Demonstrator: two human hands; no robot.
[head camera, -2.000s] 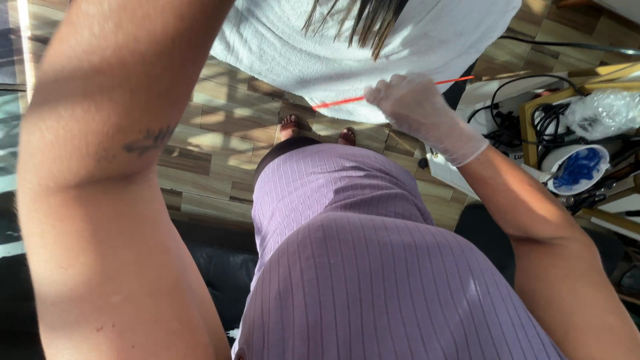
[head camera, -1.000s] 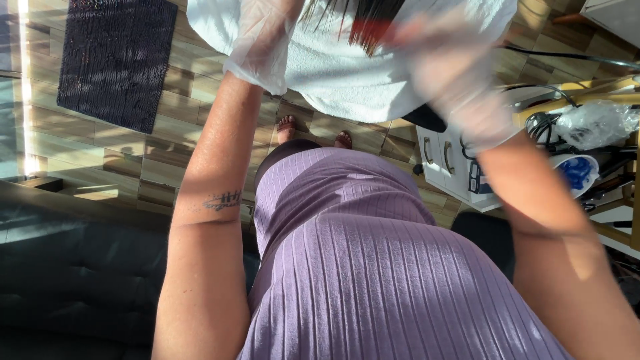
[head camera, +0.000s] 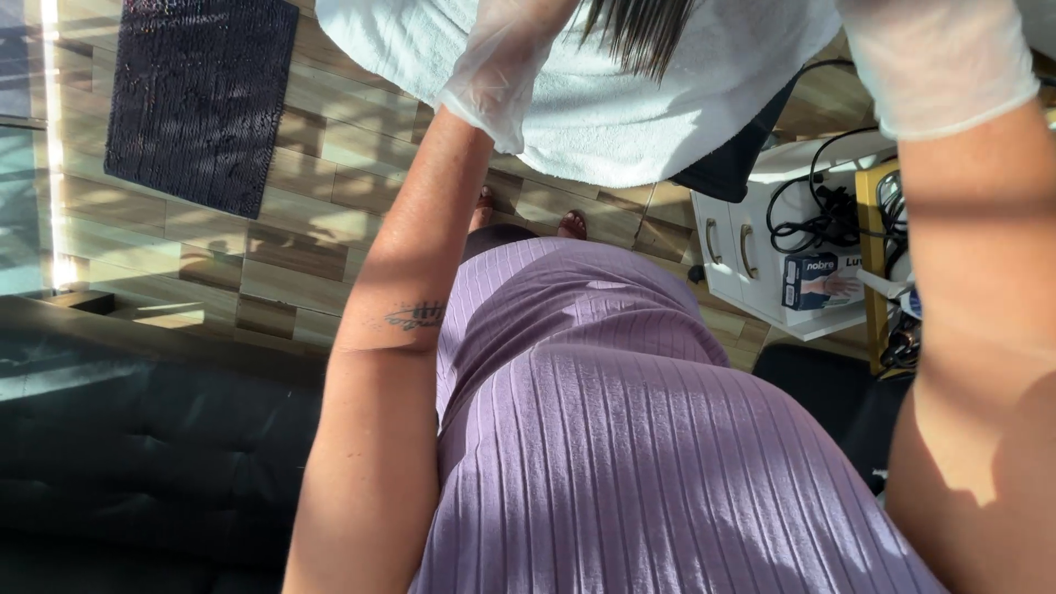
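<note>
Straight dark hair of a seated or standing person hangs at the top centre over a white towel. My left hand, in a translucent disposable glove, reaches up just left of the hair; its fingers are cut off by the top edge. My right hand, gloved alike, is at the top right, over the towel's right side, and its fingers are also out of frame. What either hand holds cannot be seen. The red comb-like tool of the earlier frames is not visible.
On the right, a white drawer cabinet carries black cables and a glove box, beside a yellow-edged tray. A black padded sofa stands at lower left, a dark mat on the tiled floor.
My left hand has come into view beside the hair. My right hand, which held a thin red tool two seconds ago, has moved up and right, its fingers leaving the frame.
</note>
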